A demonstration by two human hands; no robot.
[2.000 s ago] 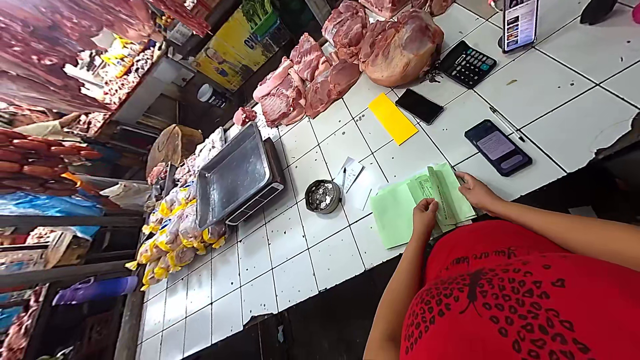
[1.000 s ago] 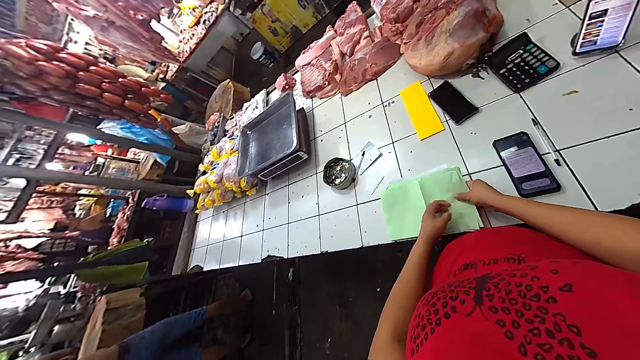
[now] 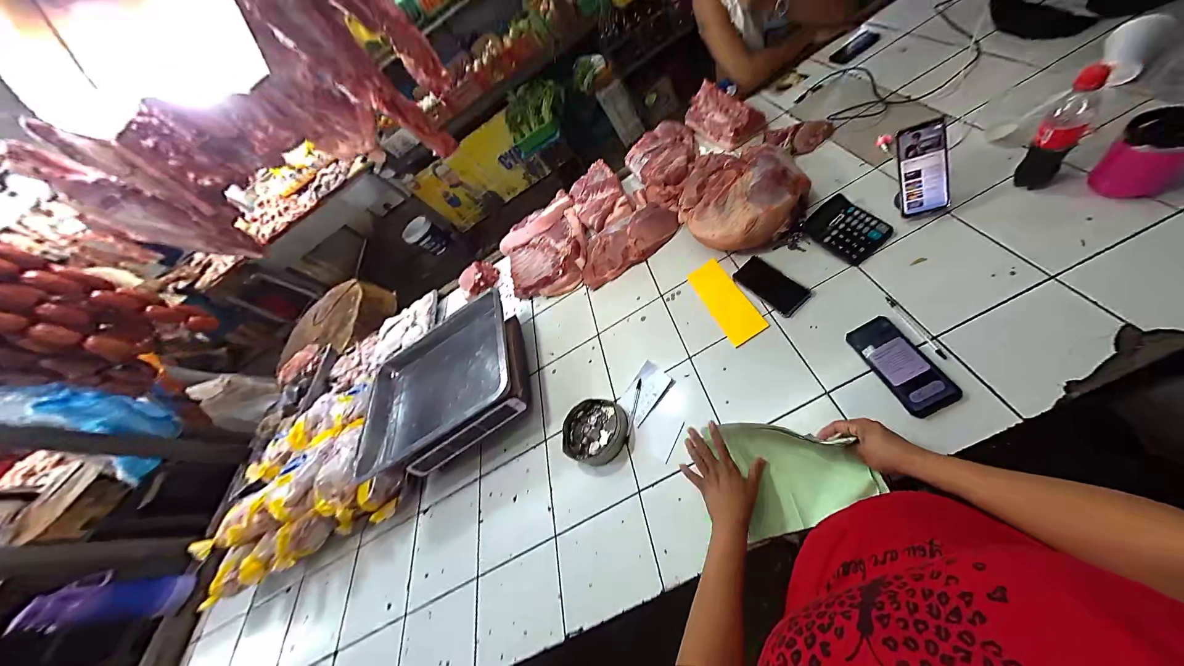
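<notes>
Light green paper [image 3: 800, 481] lies at the counter's near edge, against my red shirt. My left hand [image 3: 726, 476] rests with fingers spread on its left side. At its upper right corner, my right hand [image 3: 869, 444] pinches the edge, which lifts a little. Just left of the paper are small white slips with a pen [image 3: 638, 396] and a round tin of coins [image 3: 595, 431]. A smartphone [image 3: 904, 366] with a lit screen lies beyond my right hand, beside a second pen [image 3: 916, 327]. A yellow envelope [image 3: 728, 302] and a dark phone [image 3: 771, 284] lie farther back.
The white tiled counter [image 3: 518, 564] holds a metal tray scale [image 3: 444, 379], bagged chicken [image 3: 305, 472], raw meat cuts [image 3: 740, 194], a calculator [image 3: 848, 228], a propped phone [image 3: 923, 168] and a cola bottle [image 3: 1059, 129]. Behind the counter a person's arm [image 3: 740, 55] rests on its far edge.
My left hand has gone from fingers closed at the paper to lying spread on its left side. The green paper, opened out with a fold before, now shows as one panel. The view has shifted.
</notes>
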